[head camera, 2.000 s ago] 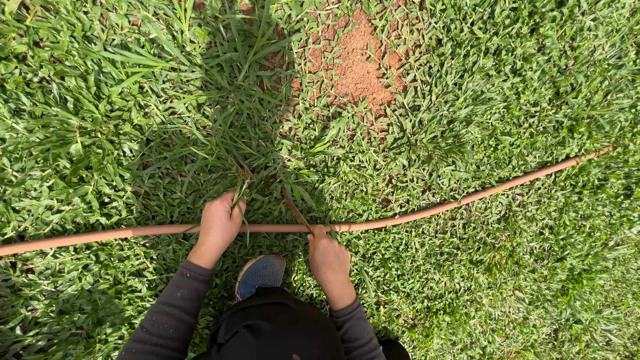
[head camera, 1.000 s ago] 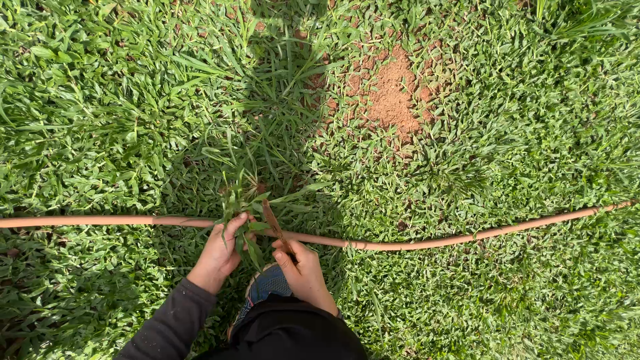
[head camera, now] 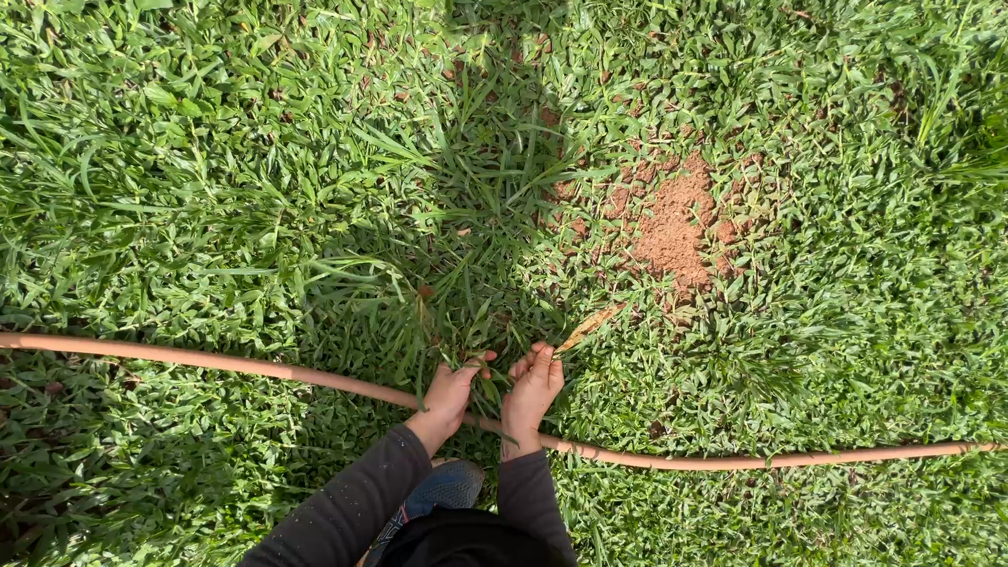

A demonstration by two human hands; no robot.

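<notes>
My left hand (head camera: 450, 394) is closed around some green grass blades (head camera: 429, 331) that stick up past its fingers. Close beside it on the right, my right hand (head camera: 535, 390) has its fingers curled around the lower end of a flat, rust-brown blade-like thing (head camera: 589, 327), which points up and to the right; whether it is a metal tool or a dry leaf I cannot tell. Both forearms reach over an orange-brown garden hose (head camera: 331, 379) lying across the lawn.
A patch of bare reddish soil (head camera: 679, 224) lies up and to the right of my hands, amid broad-leaved grass. Longer grass tufts (head camera: 472, 157) grow ahead in a shadow. My blue shoe (head camera: 449, 484) is below the hose.
The brown blade in my right hand now points up and right; a second ago it pointed up and left. My right hand has moved from below the hose to above it.
</notes>
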